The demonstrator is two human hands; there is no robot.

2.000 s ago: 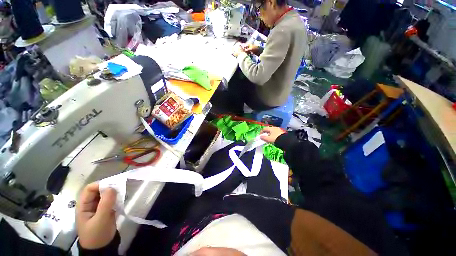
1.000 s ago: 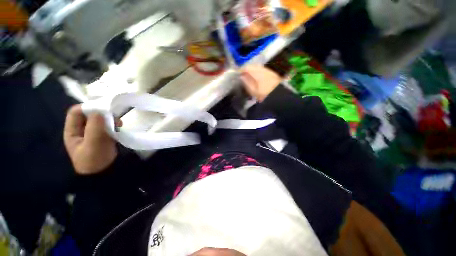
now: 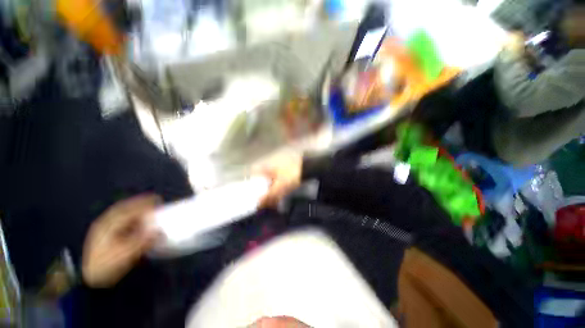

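The picture is strongly blurred. A white band (image 3: 208,213) runs as a short, wide strip between my two hands, in front of my body near the table's front edge. My left hand (image 3: 122,240) holds its left end. My right hand (image 3: 281,179) holds its right end. Blur hides the exact finger grip and whether the band is folded or in several layers.
The sewing machine (image 3: 218,67) stands behind the hands, with blurred scissors (image 3: 300,115) on its bed. A blue tray (image 3: 349,114) is at the table end. Black fabric (image 3: 70,147) lies left. Green scraps (image 3: 442,176) are at right. Another person's sleeve (image 3: 545,86) shows upper right.
My right hand has moved left and down from the table edge to the band's right end. The loose loops now show as a short strip between both hands. The view has turned and shifted.
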